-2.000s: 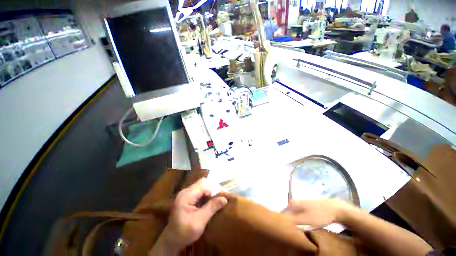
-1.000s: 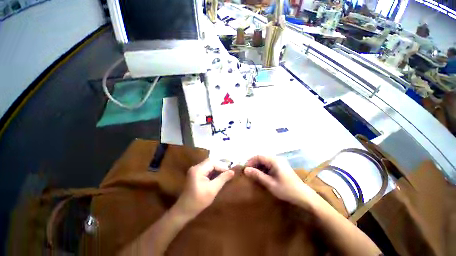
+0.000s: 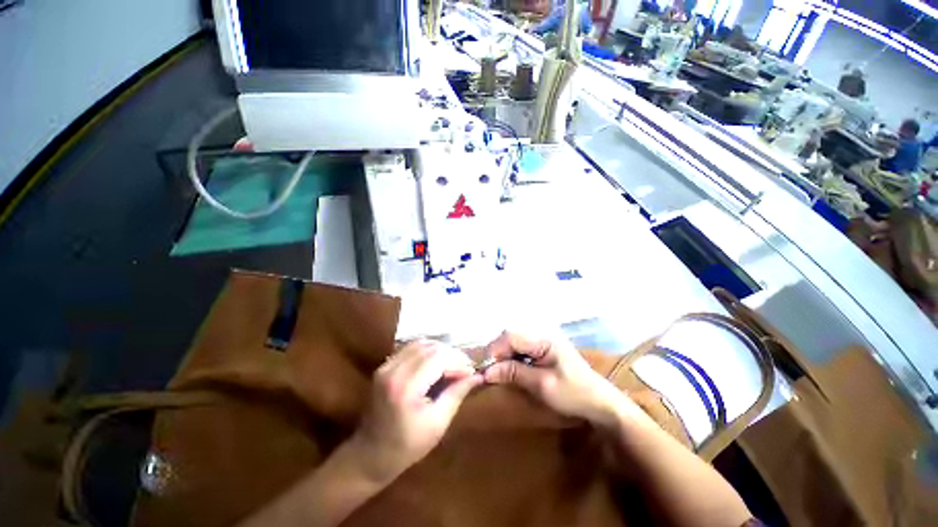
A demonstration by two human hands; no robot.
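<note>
A large brown bag panel (image 3: 453,463) lies across my lap and the front of the machine table, with looped handles (image 3: 756,355) at right and at lower left. A dark strip (image 3: 285,313) lies on its upper left part. My left hand (image 3: 417,396) and my right hand (image 3: 545,376) meet at the panel's upper edge, below the machine head. Their fingertips pinch together around a tiny thing or the edge itself; the fingers hide which. The white sewing machine head (image 3: 458,211) with a red mark stands just beyond my hands.
A black control screen (image 3: 321,36) on a white box stands upper left, with a pale hose (image 3: 206,190) and teal cloth (image 3: 252,206) below. Thread cones (image 3: 522,80) stand behind the machine. More brown bags (image 3: 833,432) hang at right. People sit at far machines.
Two seconds ago my right hand lay flat further right; it has moved in beside my left. The panel has spread out, showing the dark strip and right handles. The view has shifted slightly.
</note>
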